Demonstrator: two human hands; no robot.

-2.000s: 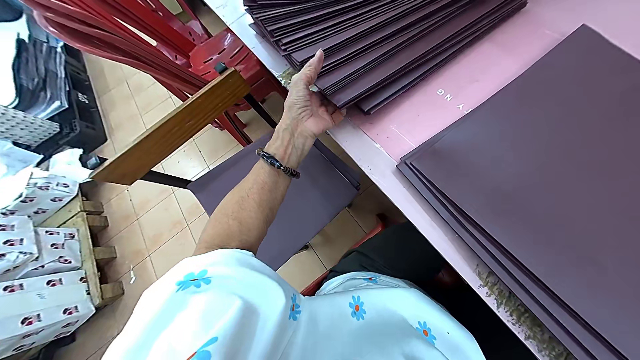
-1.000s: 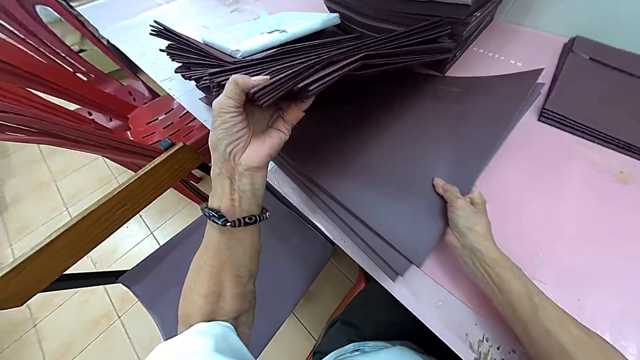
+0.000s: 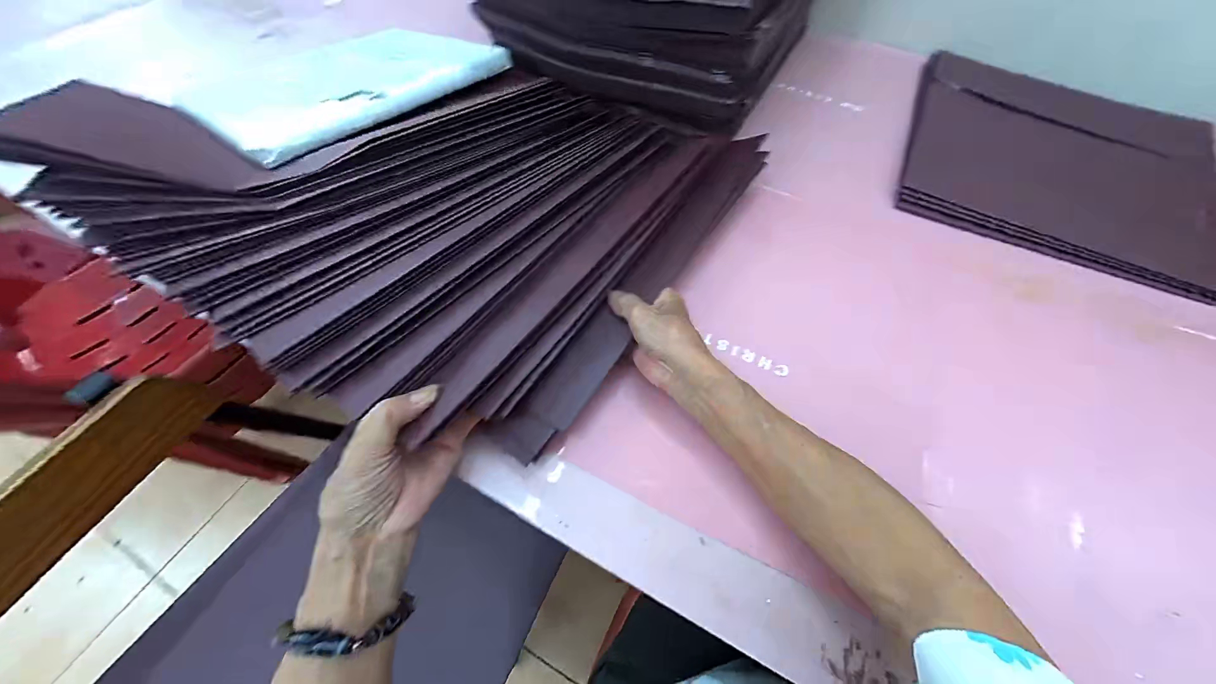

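A thick fan of dark purple paper envelopes or folders [image 3: 456, 256] lies across the table's left part, its near ends at the edge. My left hand [image 3: 394, 465], with a beaded bracelet [image 3: 347, 635] on the wrist, grips several of them at the near end, thumb on top and fingers beneath. My right hand [image 3: 662, 332] touches the fan's right side, fingertips at the edge of the sheets; whether it grips any cannot be told. A white-blue packet [image 3: 361, 90] rests on the back of the fan.
Behind the fan stands a tall dark stack [image 3: 655, 57]. Several dark purple envelopes [image 3: 1064, 171] lie at the back right of the pink-covered table [image 3: 912, 399]. At left are a red plastic chair [image 3: 114, 313] and a wooden chair rail [image 3: 104, 465], with a dark seat [image 3: 475, 570] below.
One second ago my left hand held up the bunch while my right held large sheets beneath it. Now the bunch is fanned lower on the table, and those large sheets no longer show spread to the right.
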